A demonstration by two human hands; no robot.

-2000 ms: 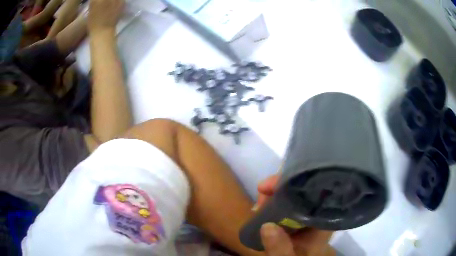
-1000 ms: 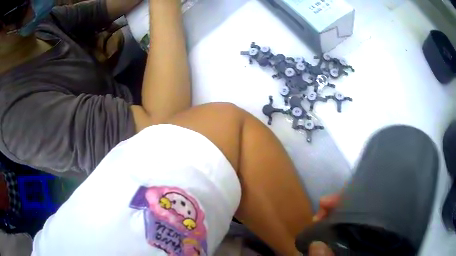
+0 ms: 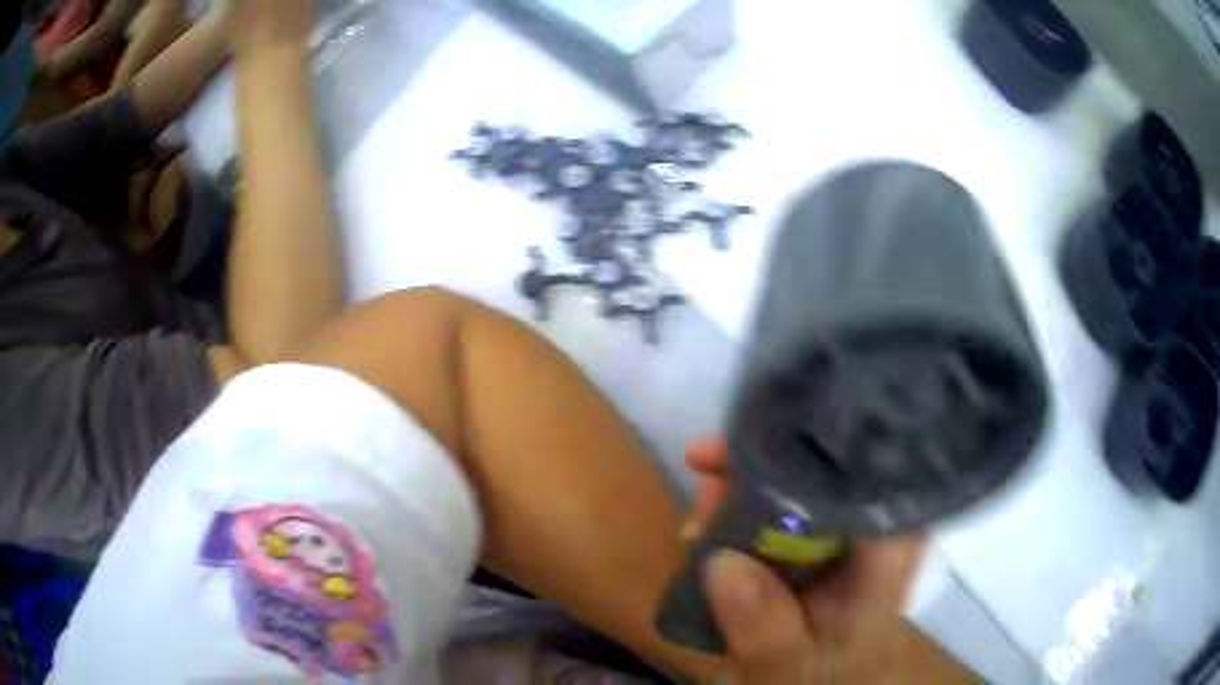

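A dark grey handheld mini fan (image 3: 896,254) is held up at right of centre, its open end with the spoked rear turned towards me. A small blue-white light and a yellow label show at the top of its handle (image 3: 690,605). My right hand (image 3: 816,602) grips the handle, thumb in front; a fingertip shows at the handle's left side. My left arm bends across the table from the white sleeve at lower left. Its forearm runs down behind the handle, and the left hand is hidden. The frame is blurred.
A loose pile of three-armed brackets (image 3: 595,201) lies beyond the fan on the white table. Black fan housings (image 3: 1161,422) stand along the right side, one (image 3: 1028,51) farther back. A pale blue-white box (image 3: 616,34) is at the top. A person in a grey sleeve (image 3: 100,402) sits at left.
The view has swung, shifting the scene left compared with one second ago. The fan appears higher, more of its open end shows, and the light is visible. My right hand keeps its grip.
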